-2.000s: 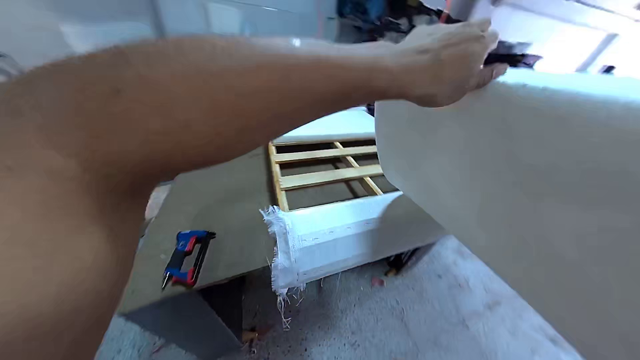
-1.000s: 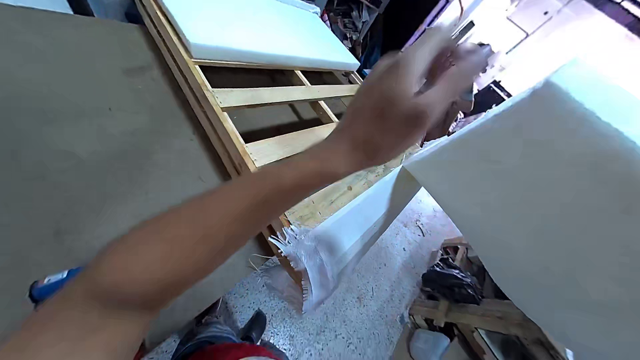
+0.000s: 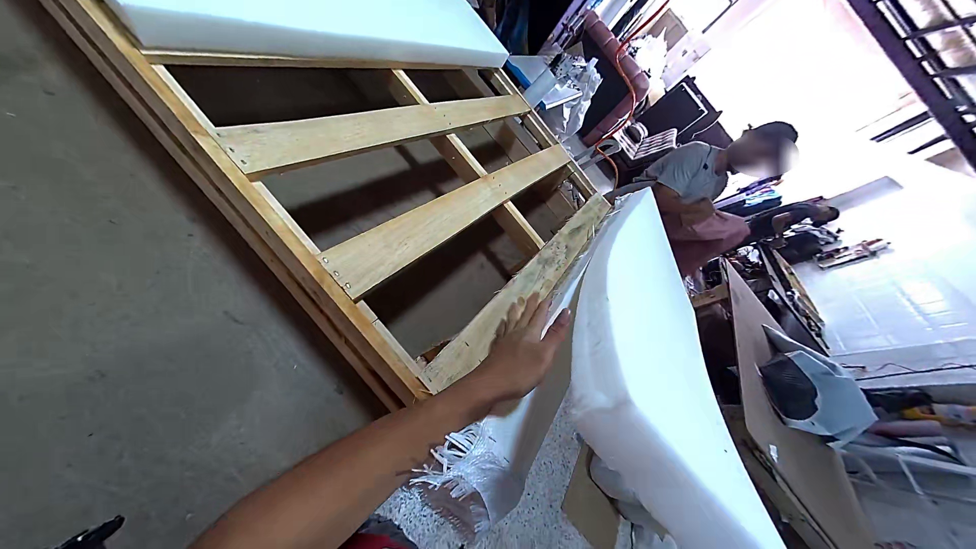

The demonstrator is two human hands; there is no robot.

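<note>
My left hand [image 3: 522,351] lies spread on the near end board [image 3: 488,328] of a wooden slatted frame, with its thumb toward the white woven fabric [image 3: 507,450]. The fabric hangs over the outer side of that board and has a frayed edge. Just right of the hand, a white foam slab [image 3: 648,343] stands tilted along the frame's end. Another white foam piece [image 3: 320,30] lies on the far part of the frame. My right hand is not in view.
Slats [image 3: 457,213] cross the frame, with gaps between them. A grey surface [image 3: 152,305] spans the left. A person [image 3: 694,175] sits beyond the foam. Boards [image 3: 793,396] and plastic-wrapped items stand at right. A black object [image 3: 95,534] shows at the lower left.
My left hand has come down from its raised position near the foam onto the frame's end board. The foam slab, lifted before, now stands lower beside the frame. The view has shifted.
</note>
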